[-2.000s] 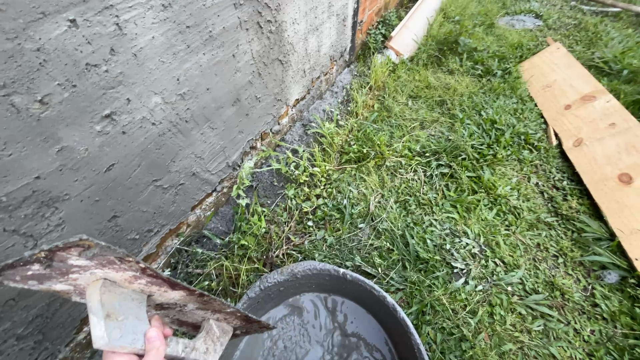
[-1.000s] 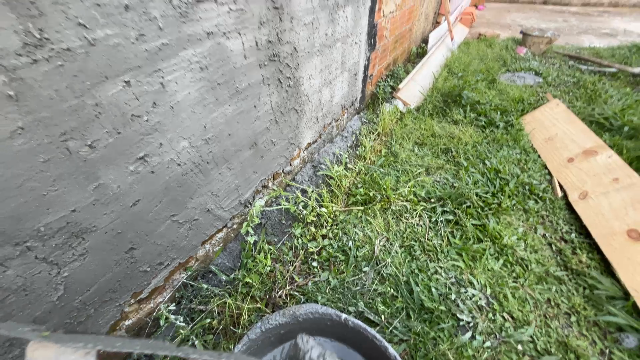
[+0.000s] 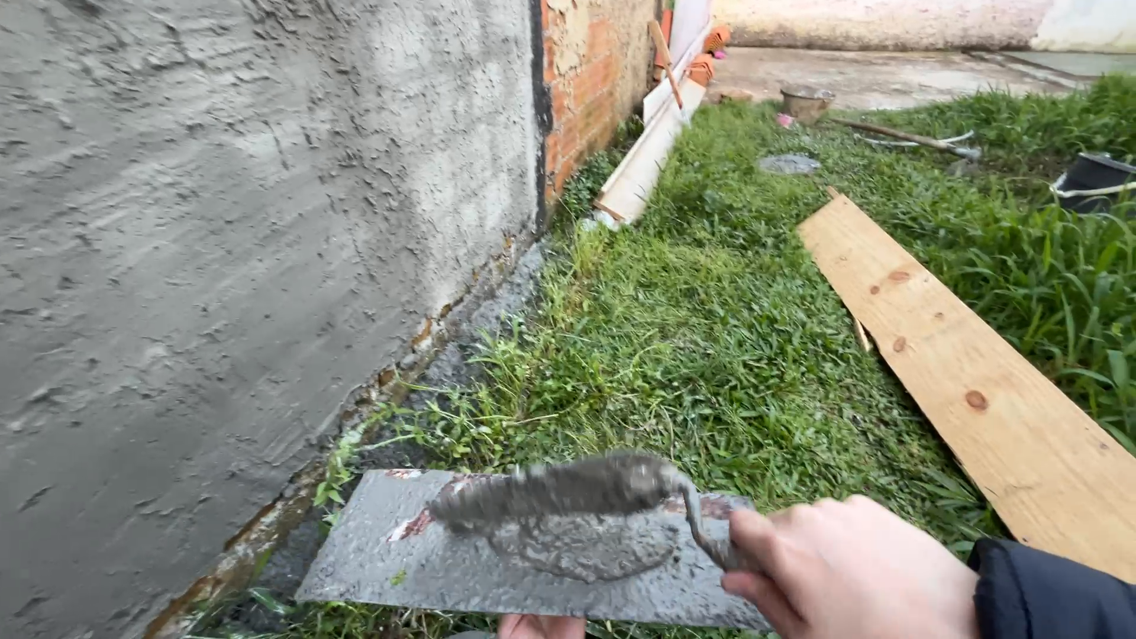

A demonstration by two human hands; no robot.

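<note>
My right hand (image 3: 852, 564) grips the handle of a mortar-coated trowel (image 3: 568, 486), its blade blurred just above a plasterer's hawk (image 3: 355, 555). A mound of wet mortar (image 3: 590, 546) lies on the hawk, under the blade. Beneath the front edge of the hawk, fingers of my left hand (image 3: 540, 627) show, holding it from below; the hawk's grip is hidden. To the left rises a wall with fresh grey render (image 3: 222, 266).
A wooden board (image 3: 958, 382) lies on the grass at the right. Further off are a long pale plank (image 3: 652, 164), a bucket (image 3: 806, 102), a long-handled tool (image 3: 905, 135) and a black bucket (image 3: 1096, 182). Bare brick (image 3: 581, 89) follows the rendered wall.
The hawk has come level in front of me, carrying mortar, and my right hand with the trowel has entered view. The mortar tub seen earlier is out of view; the view has tilted up.
</note>
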